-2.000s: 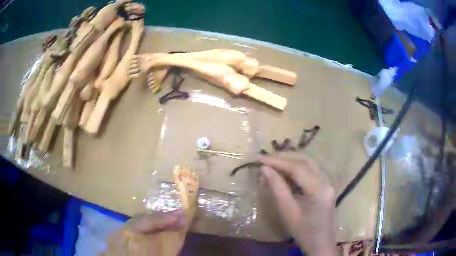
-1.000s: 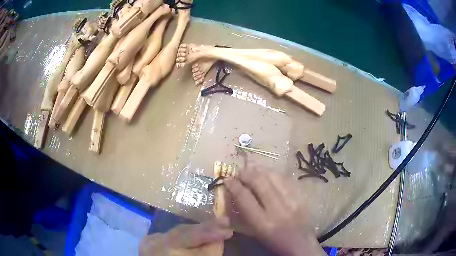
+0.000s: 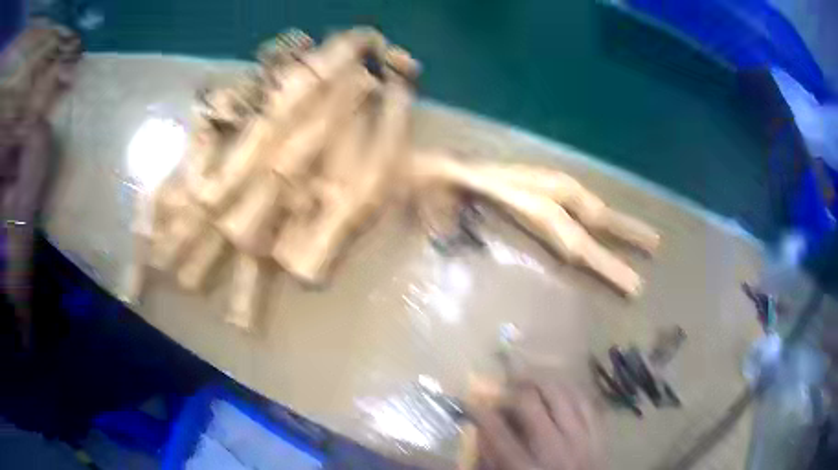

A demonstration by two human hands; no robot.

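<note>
The frame is blurred. A tan figure leg (image 3: 470, 441) shows at the bottom edge, its foot end up and its lower part cut off. My right hand (image 3: 542, 430) is at the foot's right side, cut off below; its grip and any strap there are too blurred to tell. My left hand is out of the picture. Several dark straps (image 3: 634, 376) lie loose to the right of my right hand. A small white cap (image 3: 509, 332) sits above the foot.
A heap of tan legs (image 3: 276, 174) lies left of centre, with two legs (image 3: 560, 216) to its right and a dark strap (image 3: 459, 231) beside them. More legs (image 3: 35, 119) show at far left. A dark cable (image 3: 717, 431) crosses lower right. A blue crate (image 3: 188, 431) is below the bench (image 3: 322, 358).
The view has swung left, so the bench things sit further right and lower. My left hand has left the picture. Since the oldest frame, my right hand has moved from the straps to the foot.
</note>
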